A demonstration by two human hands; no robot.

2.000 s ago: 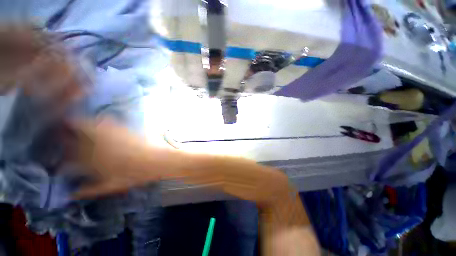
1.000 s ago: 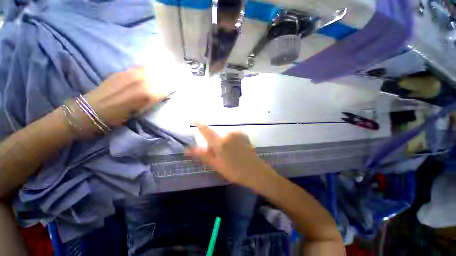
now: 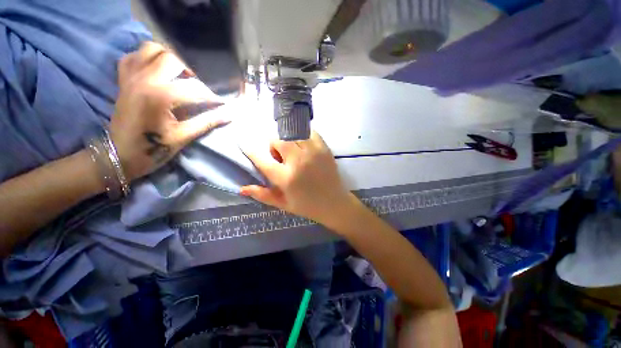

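A blue-grey garment piece [image 3: 61,75] lies bunched left of the needle and hangs over the table's front edge. My left hand [image 3: 153,109] lies on it, fingers pointing right toward the presser foot area, which is washed out by lamp glare. My right hand [image 3: 299,173] pinches the cloth's narrow folded edge [image 3: 214,168] between thumb and fingers, just below the knurled grey knob [image 3: 293,112]. The white sewing machine head [image 3: 286,30] hangs above both hands, with a large ribbed dial [image 3: 410,30] near the camera.
Red-and-black thread snips [image 3: 491,146] lie on the bed at right. A printed ruler [image 3: 231,226] runs along the table's front edge. A purple strip [image 3: 504,51] hangs on the machine. Below are a green stick [image 3: 299,319] and a blue basket [image 3: 521,251] holding cloth.
The view has moved closer to the machine head. Both hands stay at the cloth near the needle; the right fingers now pinch its folded edge more clearly.
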